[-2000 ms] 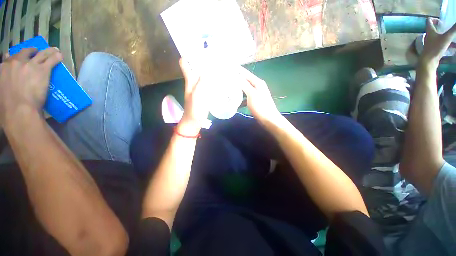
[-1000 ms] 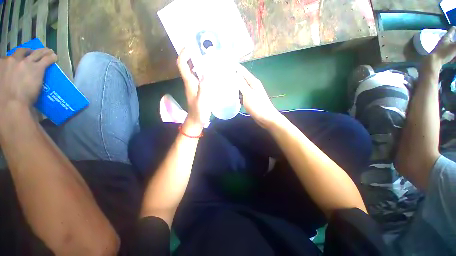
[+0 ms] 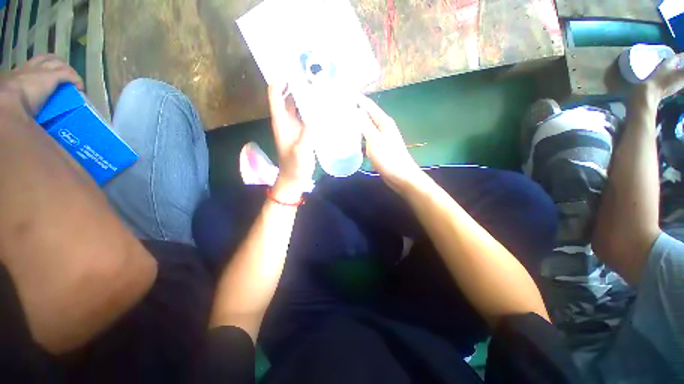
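A white device [image 3: 334,124], rounded at its near end, is held above my lap, with a dark round lens-like spot near its far end. It is blown out by light, so its outline is partly lost. A white square panel or carton [image 3: 300,28] lies beyond it over the board's edge; I cannot tell whether the two are joined. My left hand [image 3: 291,142] grips the device from the left, with a red string at the wrist. My right hand [image 3: 386,142] grips it from the right. Some fingertips are lost in glare.
A stained plywood board [image 3: 465,37] spans the far side above a green floor [image 3: 465,127]. On the left, a person's arm reaches over a blue box [image 3: 90,139]. On the right, another person's hand touches a white round part [image 3: 645,62] on slats. A pinkish-white shoe-like thing [image 3: 256,165] is near my knees.
The device and white panel have shifted slightly, and the lens-like spot shows more clearly than at first. The left neighbour's arm has moved inward over the blue box. The right neighbour's hand has come down.
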